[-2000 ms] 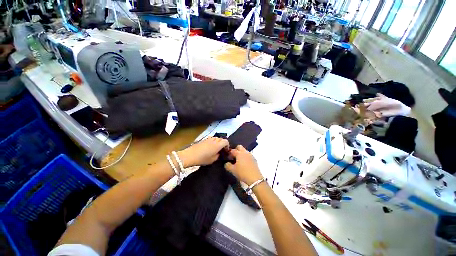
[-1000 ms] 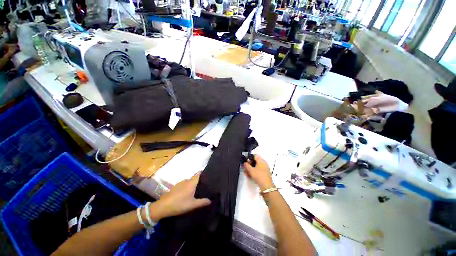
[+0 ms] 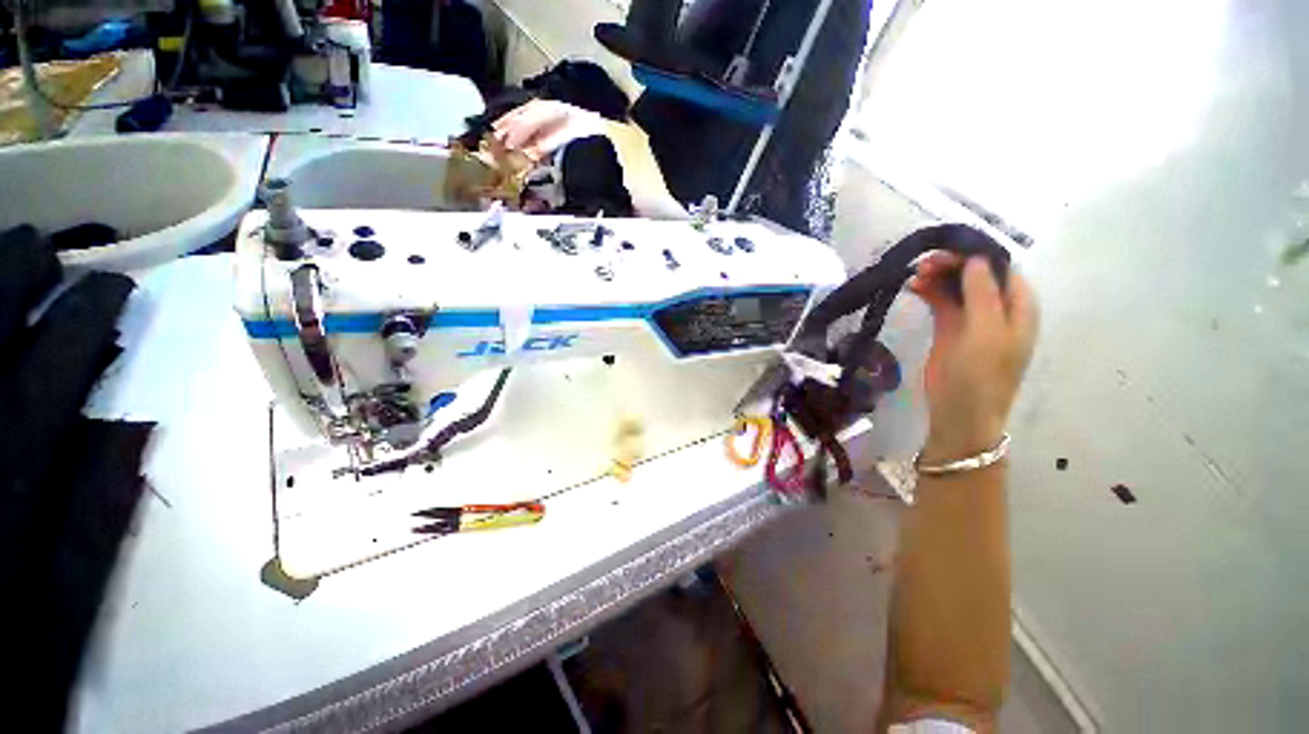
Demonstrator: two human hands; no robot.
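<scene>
My right hand (image 3: 979, 344) is raised at the right, beyond the table's right end, closed on a dark cloth strip (image 3: 919, 247). The strip arches down to the left toward the things at the table's end. My left hand is not in view. Dark cloth pieces (image 3: 58, 473) lie at the far left, cut off by the edge. The white sewing machine (image 3: 574, 294) with its blue stripe and JACK lettering stands in the middle. Thread snips (image 3: 481, 518) lie on the table in front of it.
Scissors with orange and red loops (image 3: 782, 456) and a black thread cone (image 3: 867, 376) are at the table's right end. White troughs (image 3: 144, 161) are behind the table, one beside cloth. A measuring tape (image 3: 574, 591) runs along the front edge. A wall is at the right.
The view has swung right. My right hand has left the dark cloth stack and now holds a dark strip at the table's right end. My left hand has gone out of view.
</scene>
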